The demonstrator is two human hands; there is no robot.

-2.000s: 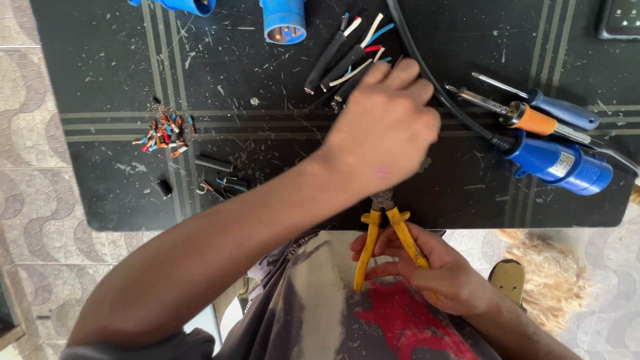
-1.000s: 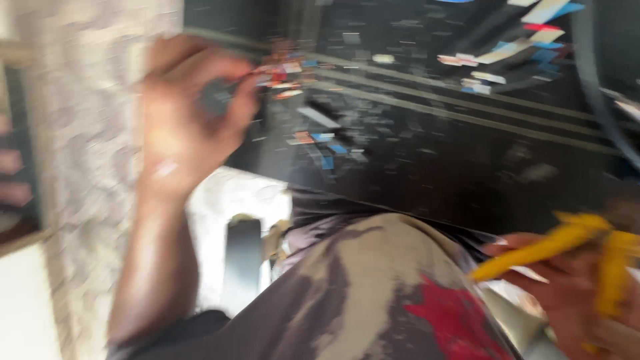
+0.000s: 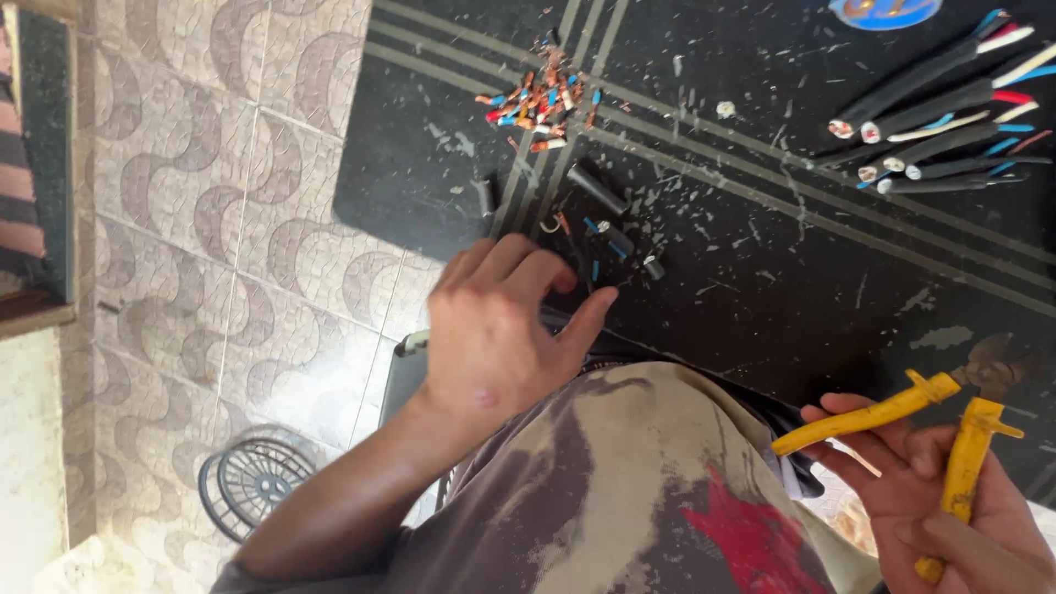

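Note:
My left hand (image 3: 503,322) hovers at the near left edge of the black table, thumb and fingers apart, and I see nothing between them. Just beyond its fingertips are short black cable sheath pieces (image 3: 598,190) and bits of blue wire (image 3: 596,270). Farther up lies a small heap of copper and coloured wire offcuts (image 3: 540,103). At the lower right my right hand (image 3: 924,478) holds yellow-handled pliers (image 3: 961,462) with the handles spread; their dark jaws point away over the table. Several black multi-core cable pieces (image 3: 932,87) with white, red and blue cores lie at the upper right.
The blue industrial connector (image 3: 887,11) is cut off by the top edge of the view. The black table (image 3: 726,272) has a scratched surface with pale stripes. Patterned floor tiles (image 3: 181,198) and a round black fan-like grille (image 3: 260,483) are at the left.
My left hand has moved from the cable pieces to the table's left side, first by the offcut heap, then back to the near edge. The pliers stay in my right hand. The view has swung left.

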